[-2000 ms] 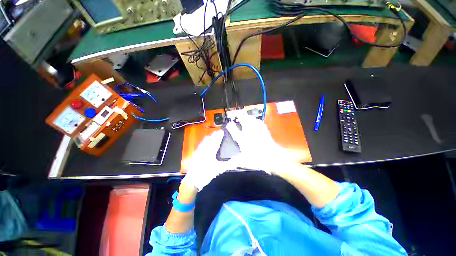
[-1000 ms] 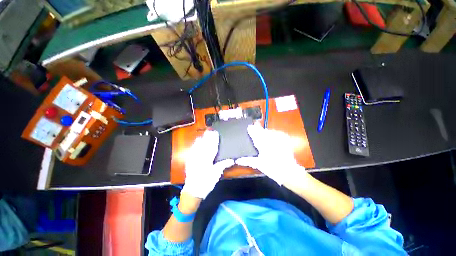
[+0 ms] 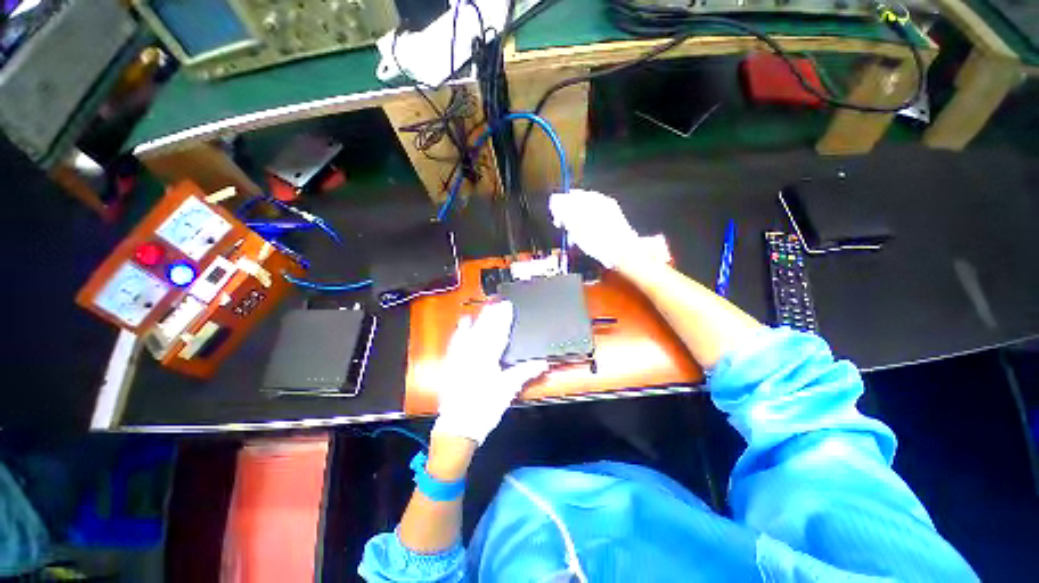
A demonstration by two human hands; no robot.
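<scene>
A black set-top box [image 3: 547,318] lies flat on the orange-brown test fixture [image 3: 649,345], its back edge against the fixture connectors [image 3: 538,268]. My left hand [image 3: 479,374], in a white glove, grips the box's left side, with the thumb along its front corner. My right hand [image 3: 602,228], also white-gloved, is raised behind the box at the right. Its fingertips are closed on the blue network cable [image 3: 548,128], which runs down to the fixture; the exact grip is small and partly hidden.
An orange test box [image 3: 188,279] with a glowing blue button stands at left. Black boxes lie left of the fixture [image 3: 319,351], behind it [image 3: 414,264] and at right [image 3: 835,213]. A blue pen [image 3: 726,260] and remote control [image 3: 791,281] lie right. Black cables [image 3: 497,148] hang behind.
My right hand has left the box's right side and moved up and back to the blue cable. My left hand stays on the box. The test box's blue button now glows.
</scene>
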